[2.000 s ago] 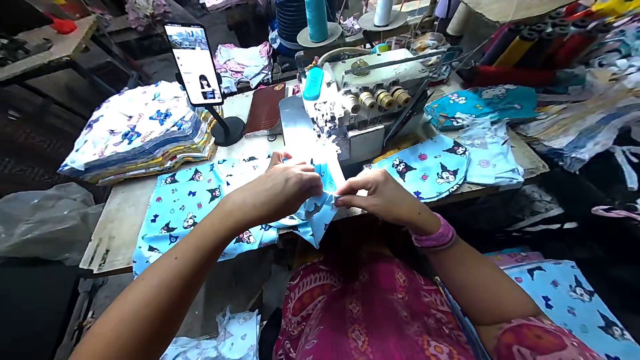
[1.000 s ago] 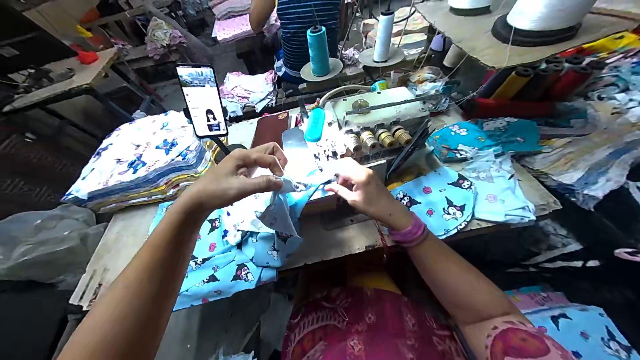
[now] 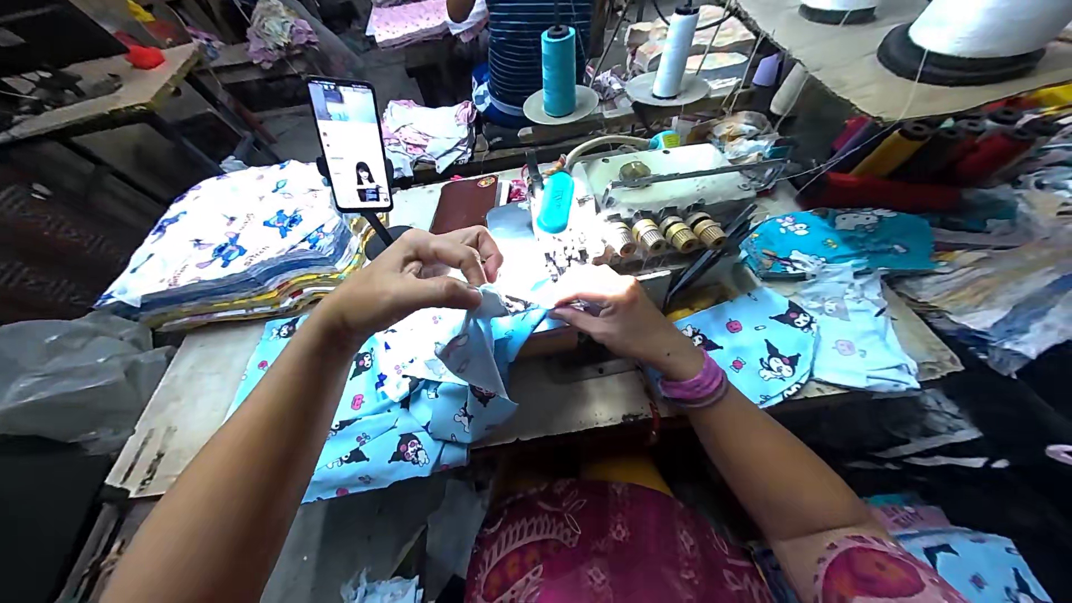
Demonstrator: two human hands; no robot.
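Observation:
A light blue printed fabric piece hangs between my two hands in front of an overlock sewing machine. My left hand pinches its upper left edge between thumb and finger. My right hand, with a pink band at the wrist, grips the opposite edge near the machine's presser area. More of the same cloth lies in folds on the table below my left hand. Right of my right hand rests another blue printed piece. The fingertips of my right hand are partly washed out by the machine's lamp.
A tall stack of printed cloth and a phone on a stand are at the left. Teal and white thread cones stand behind the machine. Teal cloth pieces lie at the right. A person in a striped top is beyond.
Two seconds ago both hands were close together low at the machine's front. My left hand has since moved left and up, and the cloth is lifted between my hands. The view has shifted somewhat.

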